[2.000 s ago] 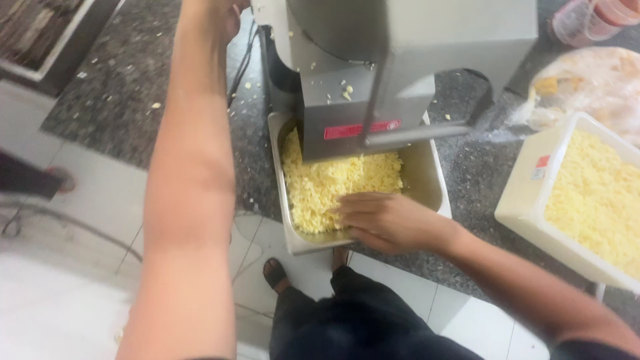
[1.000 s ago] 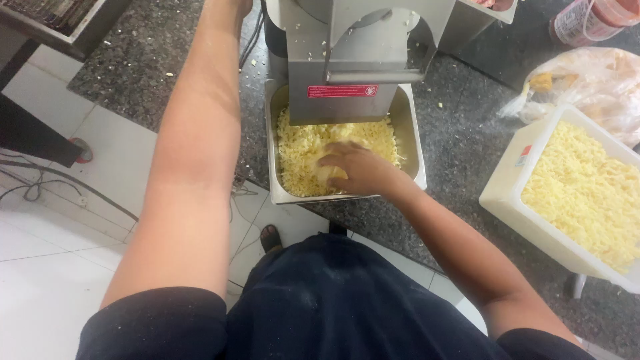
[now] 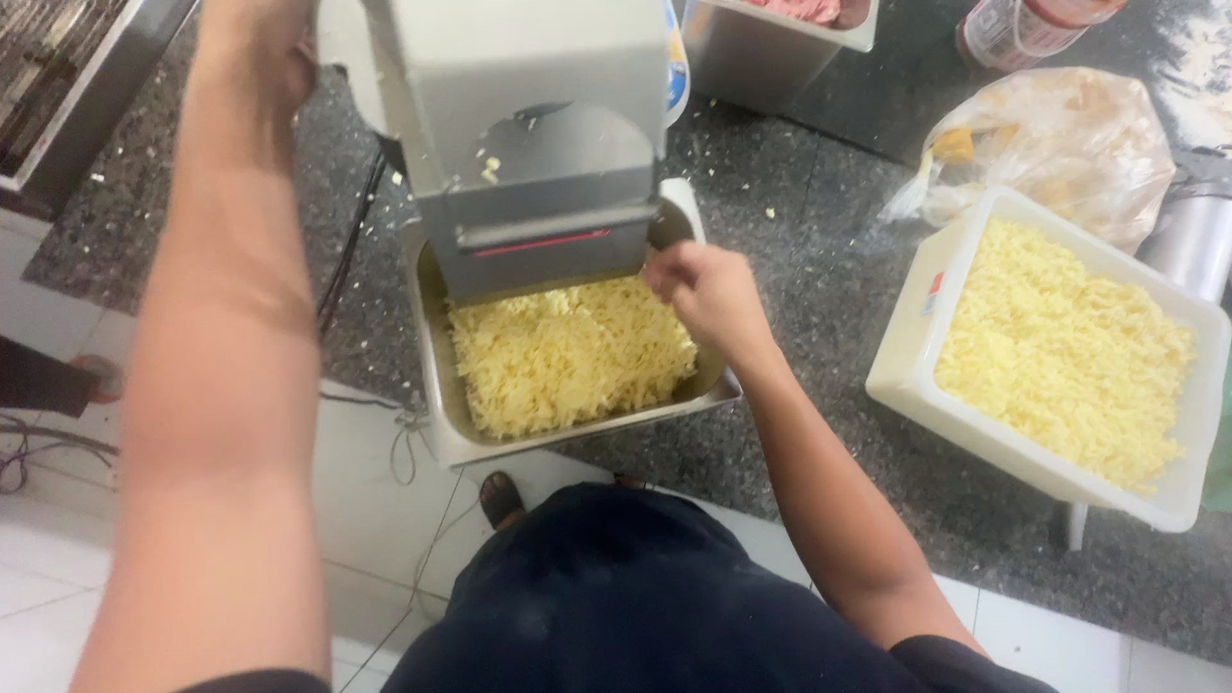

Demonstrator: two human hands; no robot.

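Observation:
A grey metal grating machine (image 3: 539, 164) stands on the stone counter, its outlet over a stainless steel pan (image 3: 577, 433). Shredded cheese (image 3: 568, 366) fills much of that pan. My right hand (image 3: 707, 289) is at the pan's right side, close to the machine's lower right corner, its fingers curled; whether anything is between them cannot be made out. At the top left, my left hand (image 3: 279, 48) is beside the machine's upper left side, partly cut off by the frame, and its grip is unclear.
To the right, a white plastic tub (image 3: 905, 337) holds more shredded cheese. Behind it lie a clear plastic bag (image 3: 1059, 144) and a plastic jar (image 3: 1020, 34). A metal container (image 3: 760, 58) with pink food stands at the back. A power cord (image 3: 354, 241) runs left of the pan.
My right hand has risen from the shredded cheese in the pan to the pan's right side by the machine. My left arm remains stretched toward the machine's upper left.

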